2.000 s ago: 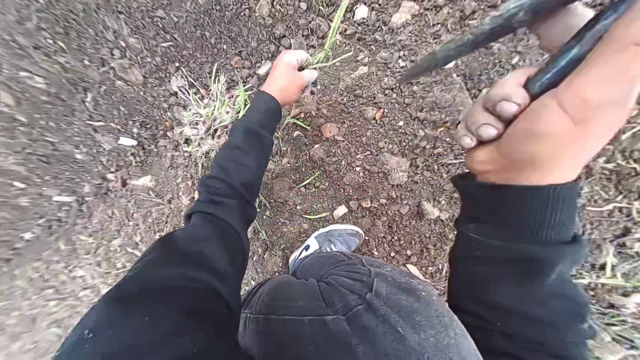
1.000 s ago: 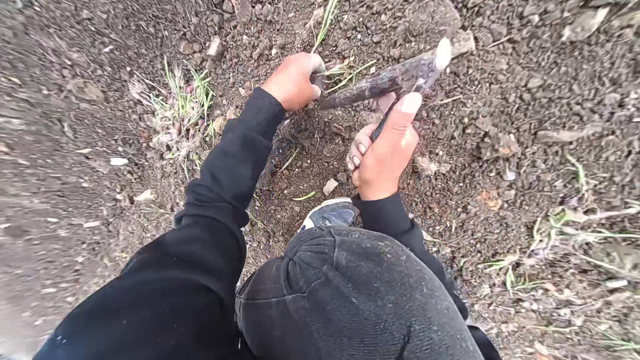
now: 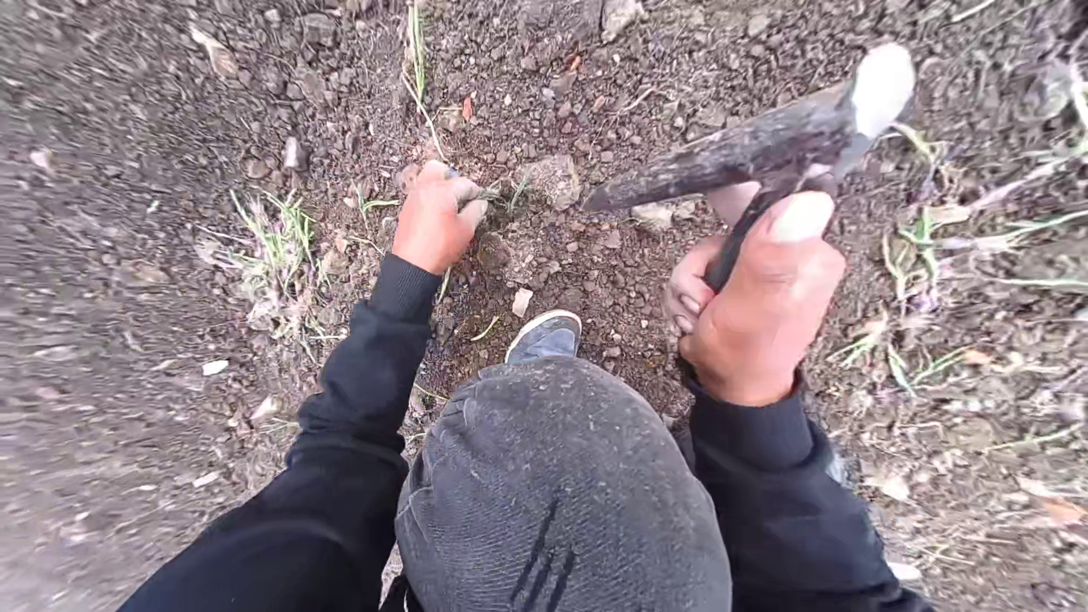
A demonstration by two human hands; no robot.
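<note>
My right hand (image 3: pixel 761 297) is closed around the dark handle of a hand tool with a long, pointed blade (image 3: pixel 722 153), perhaps a hand hoe. The blade is held over the soil, its tip towards my left hand and its other end pale with glare. My left hand (image 3: pixel 438 212) is down at the brown, crumbly soil (image 3: pixel 612 289), fingers pinched on thin green grass blades (image 3: pixel 493 194). Its fingertips are partly hidden. A longer grass tuft (image 3: pixel 416 51) stands beyond that hand.
A grass clump (image 3: pixel 285 238) grows left of my left arm. More pale grass and roots (image 3: pixel 926 246) lie at the right. Small stones, such as a whitish one (image 3: pixel 521 302), dot the soil. My shoe (image 3: pixel 548 336) and knee (image 3: pixel 569 484) are between my arms.
A second ago the blade's tip was at my left hand; now the tool and my right hand are farther right, apart from it. The view has shifted.
</note>
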